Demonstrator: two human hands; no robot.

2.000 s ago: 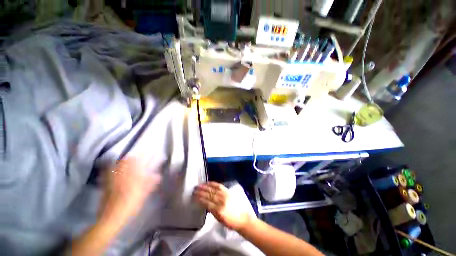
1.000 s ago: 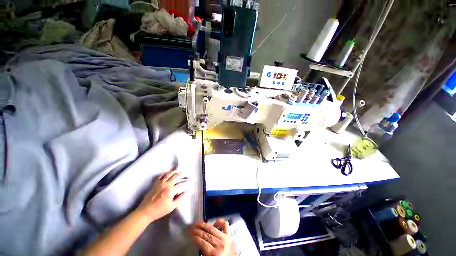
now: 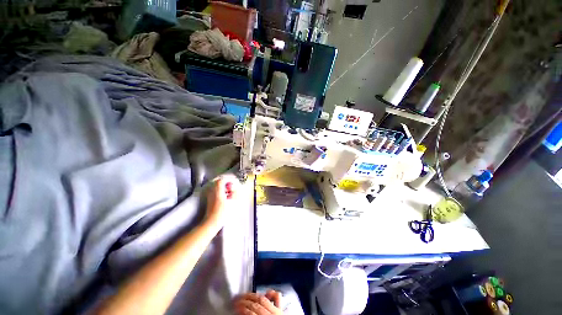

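Observation:
Grey fabric point(image 3: 132, 166) lies heaped left of the white sewing machine point(image 3: 296, 147) and runs down toward my lap. Its dark straight edge point(image 3: 254, 240) runs down from the presser foot point(image 3: 244, 174). My left hand point(image 3: 223, 198) is on the fabric just below and left of the presser foot, fingers bent; whether it grips cloth is unclear. My right hand point(image 3: 259, 304) is at the bottom rim of the picture, partly cut off, at the lower end of the dark edge; its fingertips are hidden.
Black scissors point(image 3: 423, 227) and a clear bottle point(image 3: 474, 184) are on the right of the blue-edged table point(image 3: 370, 237). A white roll point(image 3: 342, 290) hangs below the table edge. Thread cones point(image 3: 403, 80) stand behind the machine. Coloured spools point(image 3: 493, 289) are at lower right.
My left hand has moved up the fabric toward the presser foot. My right hand sits lower in the picture. The view has tilted up, showing more behind the machine.

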